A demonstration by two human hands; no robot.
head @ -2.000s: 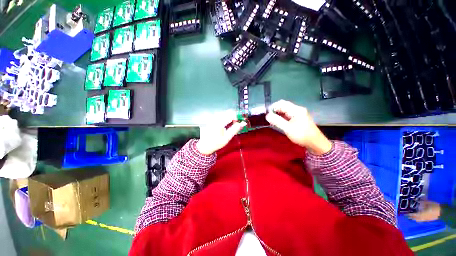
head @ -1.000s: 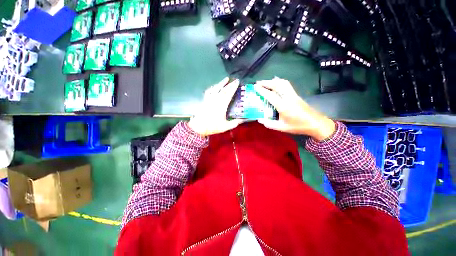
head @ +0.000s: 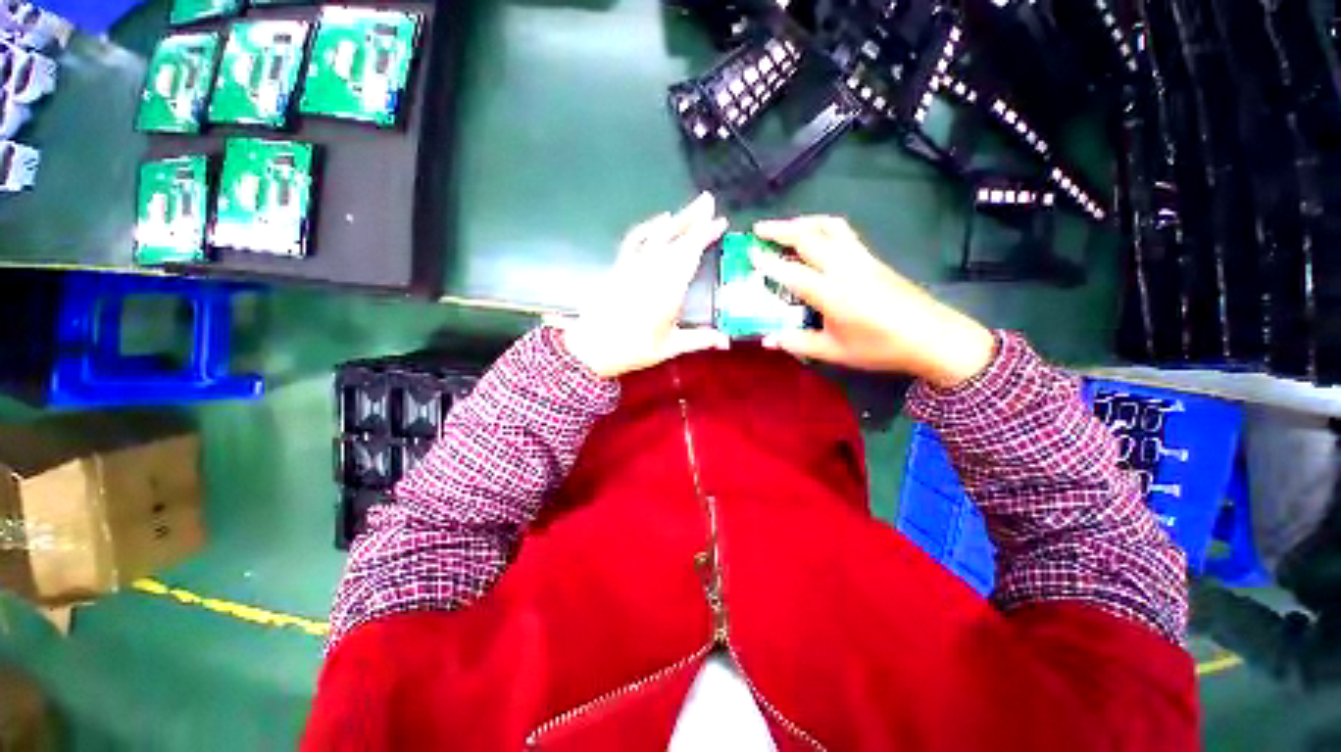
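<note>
A green circuit board (head: 750,294) lies in a black plastic frame (head: 702,290), component side up, at the bench's near edge. My left hand (head: 649,290) grips the frame's left side. My right hand (head: 849,301) holds the right side, its fingers over the board's upper edge. The fingers hide parts of the rim, so I cannot tell whether the board is fully seated. Several green modules (head: 263,197) sit in rows on the dark foam pad (head: 368,221) at the left.
A loose pile of black frames (head: 743,96) lies beyond my hands. Black blister trays (head: 1228,191) are stacked at the right. Below the bench are a blue crate (head: 941,507), a blue stool (head: 155,338), a black pocketed tray (head: 375,441) and a cardboard box (head: 111,507).
The board, held at the bench edge two seconds ago, now lies in the frame between both hands. The view has shifted and turned, so the foam pad sits further up and left.
</note>
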